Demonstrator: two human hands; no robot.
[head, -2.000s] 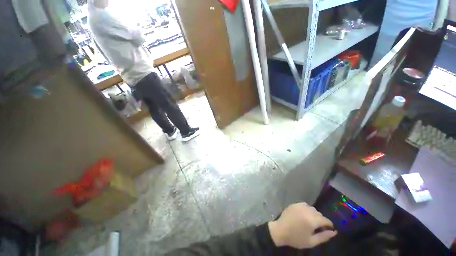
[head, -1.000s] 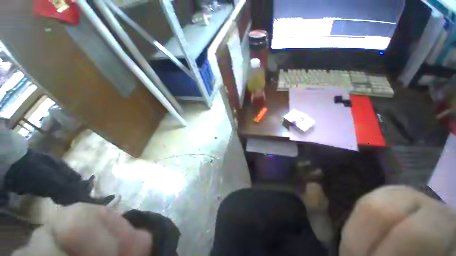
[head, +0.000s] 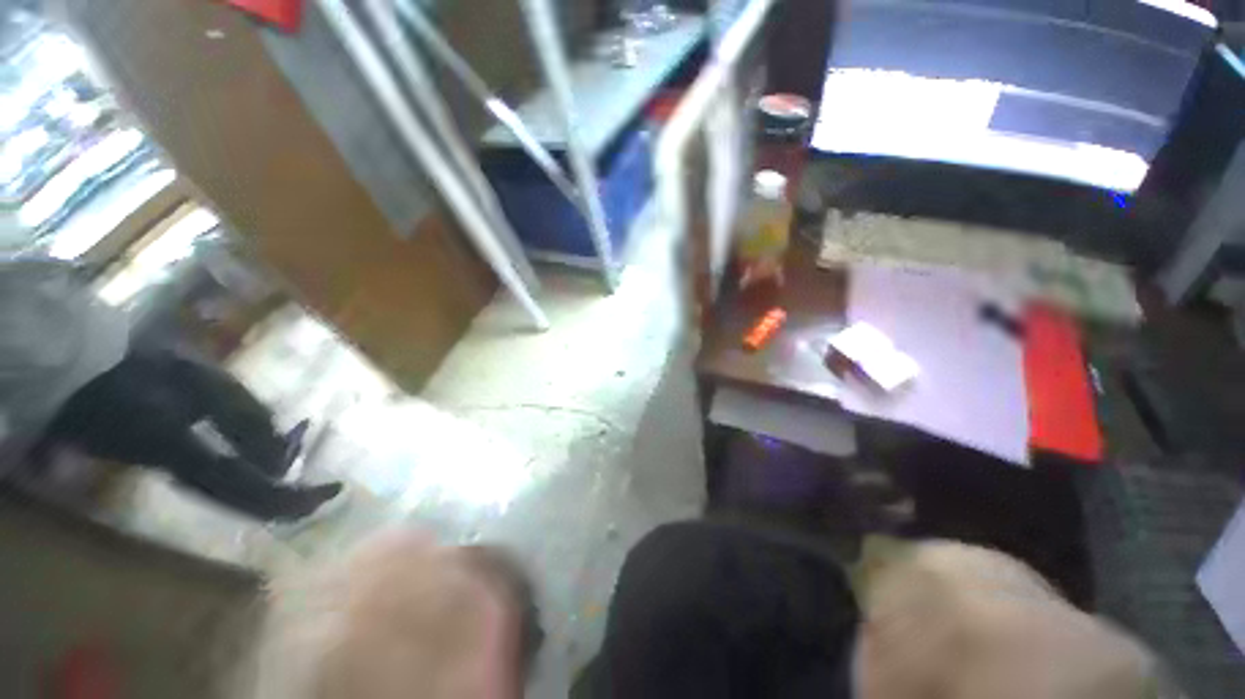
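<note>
My left hand (head: 389, 621) is large and blurred at the bottom edge, left of centre, cut off by the frame. My right hand (head: 997, 628) is also blurred and cut off at the bottom, right of my dark-clothed knee. Whether either holds anything cannot be seen. Beyond them is the desk (head: 731, 358). A small white box (head: 871, 358) lies on a pinkish-lilac paper sheet (head: 942, 328). A small orange-red lighter (head: 765, 329) lies left of the box. A red card (head: 1061, 389) lies at the paper's right.
A monitor (head: 1004, 89) stands behind a pale keyboard (head: 956, 253). A bottle (head: 765, 232) stands at the desk's left. A metal shelf (head: 614, 96), white poles (head: 451, 178) and a brown door panel (head: 260, 150) are further left. A person in dark trousers (head: 178, 417) is at far left.
The view has swung from the doorway to the desk, then slightly back left. Both hands now show at the bottom, where one showed two seconds ago. My left hand sits further right than one second ago.
</note>
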